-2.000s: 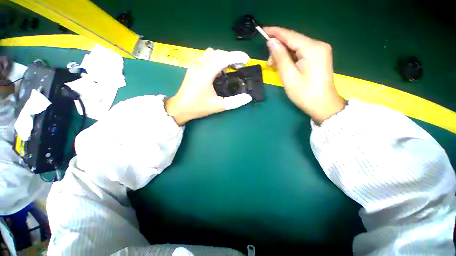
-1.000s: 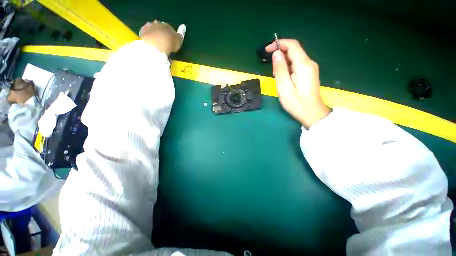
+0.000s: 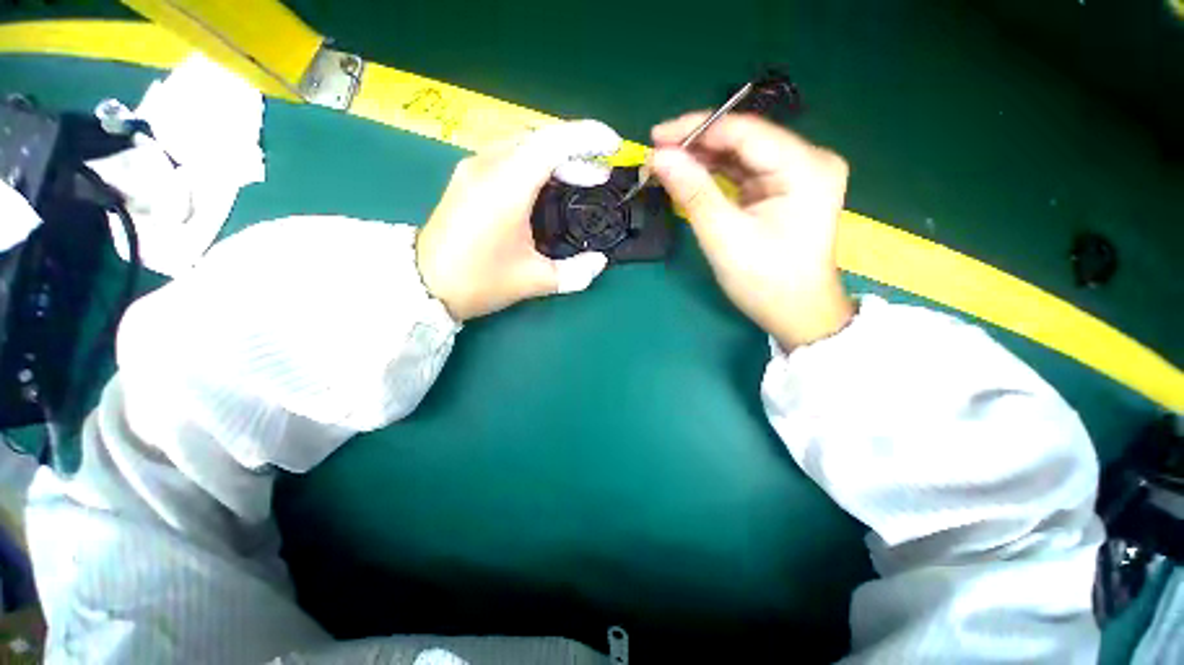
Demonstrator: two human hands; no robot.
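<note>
A round black part (image 3: 595, 220) sits on the black holding block (image 3: 648, 235), beside the yellow edge. My left hand (image 3: 509, 226), with white caps on thumb and a fingertip, holds the part and block from the left side. My right hand (image 3: 754, 212) holds a thin metallic pick (image 3: 717, 114) between thumb and fingers. The lower tip of the pick is at the upper right rim of the round part. Whether it touches is too small to tell.
The yellow edge strip (image 3: 961, 268) runs behind the block. Beyond it, black parts (image 3: 1093, 260) lie on the green belt. White wipes (image 3: 195, 169) and a black powered unit (image 3: 62, 279) stand left. A black device (image 3: 1143, 513) is at the right edge.
My left hand has come back from the belt to the block, where a round part now shows under it. My right hand has tilted the pick, its lower tip now at the part.
</note>
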